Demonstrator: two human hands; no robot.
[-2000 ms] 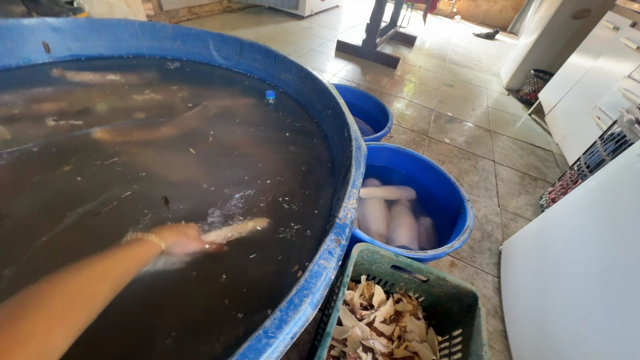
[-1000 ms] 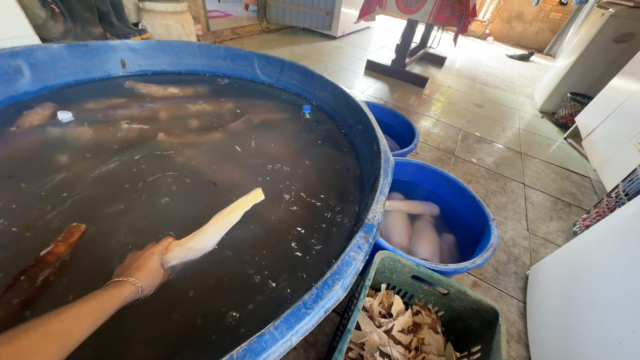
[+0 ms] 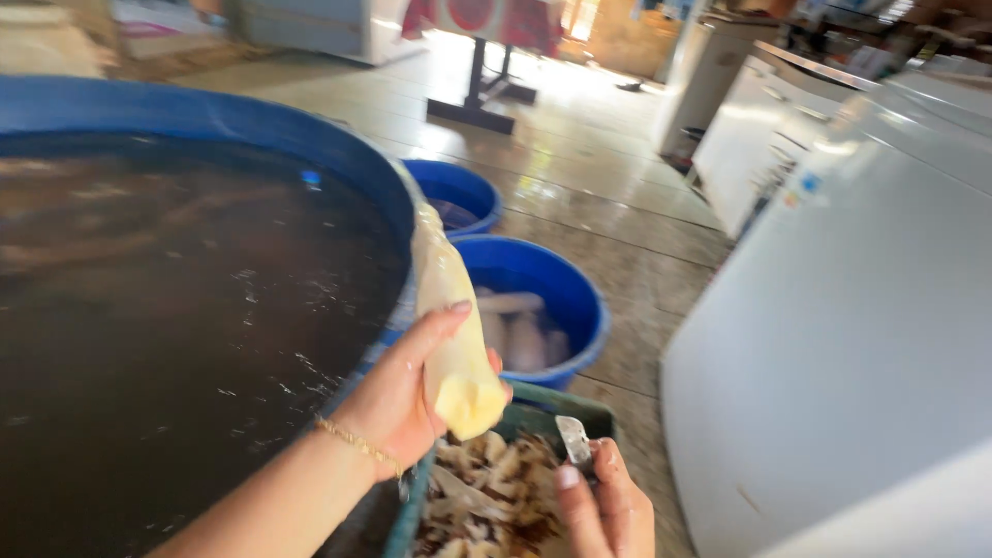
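Observation:
My left hand (image 3: 411, 387), with a gold-coloured bracelet at the wrist, is wrapped around a peeled, pale yellow cassava root (image 3: 449, 310). The root's cut end points down toward me, and its far end is by the rim of the big blue tub (image 3: 349, 128) of murky water. At the lower right, my right hand (image 3: 608, 496) grips a small knife (image 3: 573, 440); its short blade shows and its handle is mostly hidden by the fingers. Beneath both hands is a green plastic crate (image 3: 554, 397) holding brown and white peelings (image 3: 480, 496).
Beyond the crate, a blue basin (image 3: 593, 318) holds peeled roots in water, with a smaller blue basin (image 3: 492, 198) behind it. A white appliance (image 3: 837, 325) stands close on the right. Farther back are a table leg (image 3: 475, 77) and white drawers (image 3: 748, 139) on a wet tiled floor.
My left hand has lifted the root out of the tub's water and moved right, to above the crate's near side. My right hand with the knife has come into view.

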